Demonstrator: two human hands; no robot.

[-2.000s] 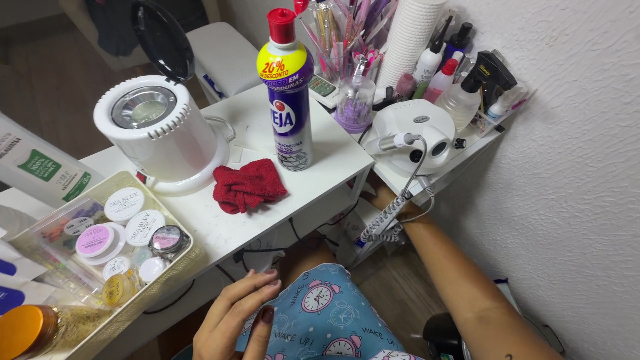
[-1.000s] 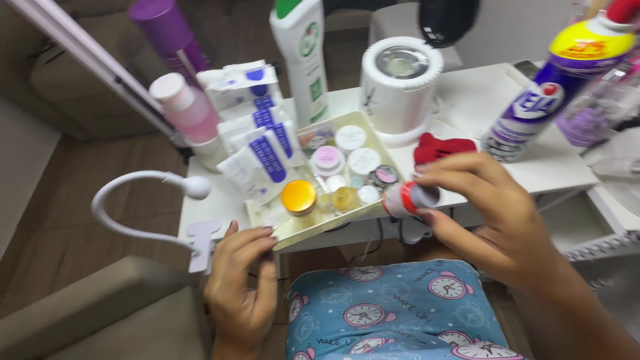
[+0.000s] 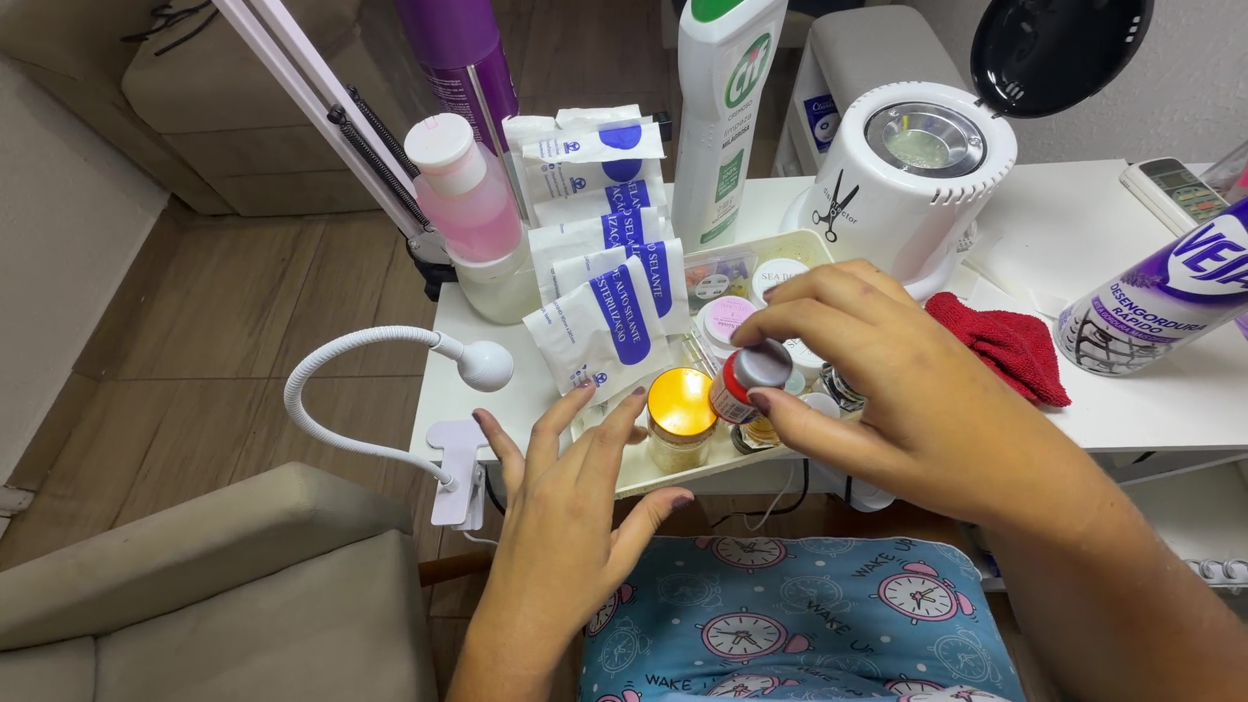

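Note:
My right hand (image 3: pixel 877 380) holds a small red jar with a grey lid (image 3: pixel 751 380) between thumb and fingers, over the right part of a cream plastic tray (image 3: pixel 634 483). Beside it in the tray stands a jar with a shiny gold-orange lid (image 3: pixel 682 405). Small round pots, one with a pink label (image 3: pixel 726 320), lie behind and partly under my right hand. My left hand (image 3: pixel 575 497) is spread with nothing in it at the tray's front left corner, its fingertips near white and blue sterilization pouches (image 3: pixel 609 312).
Behind the tray stand a Cif bottle (image 3: pixel 721 127), a pink liquid bottle (image 3: pixel 463 195) and a white sterilizer with a raised black lid (image 3: pixel 897 175). A red cloth (image 3: pixel 1004 346) and Veja bottle (image 3: pixel 1150 292) are at right. A gooseneck lamp (image 3: pixel 361 341) is clipped at the left edge.
The red jar in my right hand has moved from the tray's right edge to beside the gold-lidded jar. My left hand has come nearer the pouches. The view has swung left since the earliest frame.

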